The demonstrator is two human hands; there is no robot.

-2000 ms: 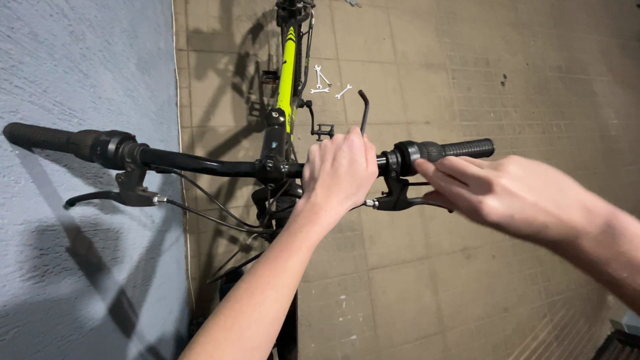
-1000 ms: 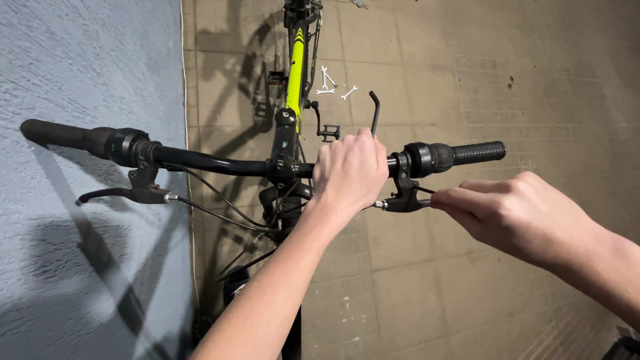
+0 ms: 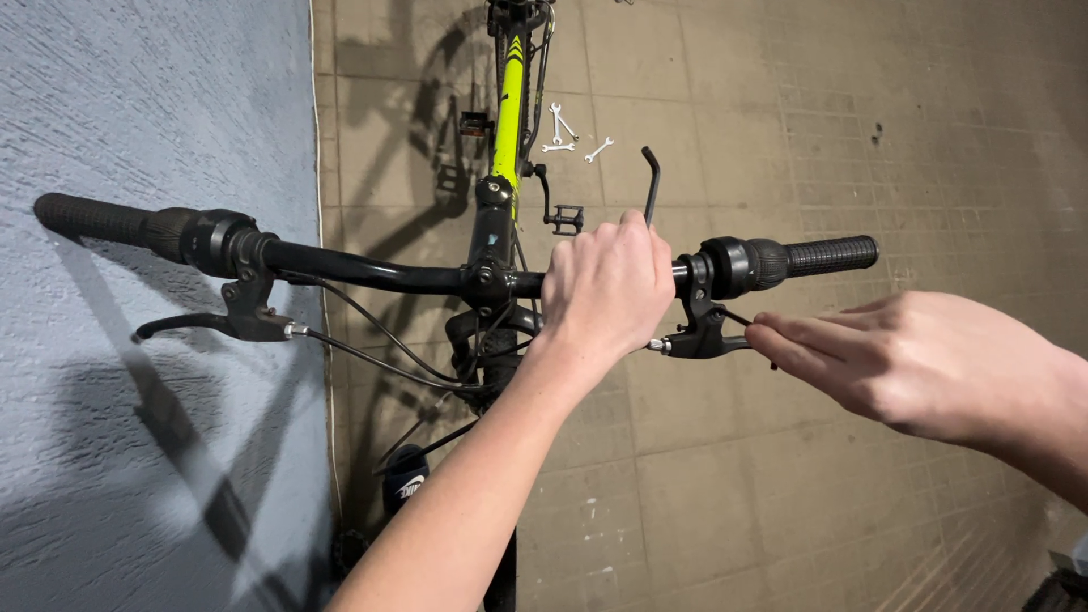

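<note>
My left hand (image 3: 608,285) is closed around the black bicycle handlebar (image 3: 382,276), just right of the stem (image 3: 489,255). A dark bent rod, perhaps a hex key (image 3: 653,183), sticks up from behind this hand; its lower end is hidden. Between the fingertips of my right hand (image 3: 892,365) is a thin dark tool, perhaps a small hex key (image 3: 733,315), whose tip meets the right brake lever bracket (image 3: 701,319). The right shifter (image 3: 735,265) and rubber grip (image 3: 833,257) lie just above that hand. On the far left are the other grip (image 3: 93,219) and brake lever (image 3: 183,325).
A rough blue wall (image 3: 170,476) stands close on the left, touching or nearly touching the left grip. Several open-end wrenches (image 3: 600,150) lie on the tiled floor (image 3: 705,476) beyond the handlebar, near the pedal (image 3: 565,220). A dark shoe (image 3: 406,480) shows below the stem.
My right hand has moved from beside the right shifter and grip down to the brake lever bracket. My left hand has stayed on the handlebar.
</note>
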